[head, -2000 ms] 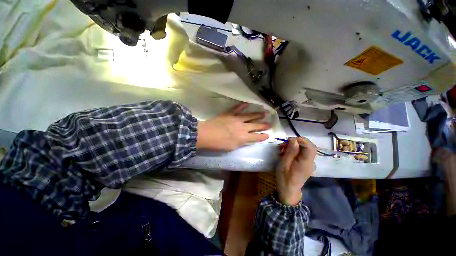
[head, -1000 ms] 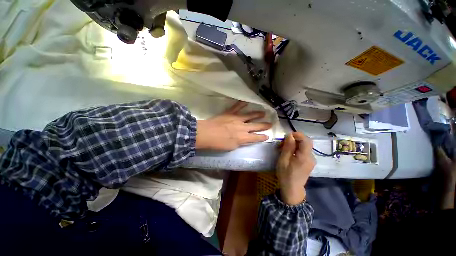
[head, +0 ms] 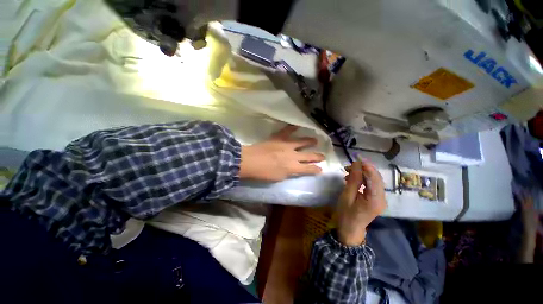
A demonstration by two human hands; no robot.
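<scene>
The cream cloth [head: 77,110] lies across the table, crumpled at the far left and flatter toward the near edge. My left hand [head: 280,159] lies flat on the cloth's right end, palm down, fingers spread. My right hand [head: 362,193] is just right of it at the near table edge, thumb and fingers pinched on a small thin tool; only bits show at the fingertips, so its kind is unclear. More cream cloth [head: 223,237] hangs between my body and the table.
The white sewing machine [head: 381,65] spans the top, its lamp glowing on the cloth at left. A recessed tray [head: 420,185] with brass-coloured bits is right of my right hand. Grey cloth [head: 396,252] lies below the table. Another person's arm [head: 527,228] shows at far right.
My right hand has moved slightly right and turned, its fingertips lifting away from the cloth's end. My left hand stays flat on the cloth. The view has shifted slightly.
</scene>
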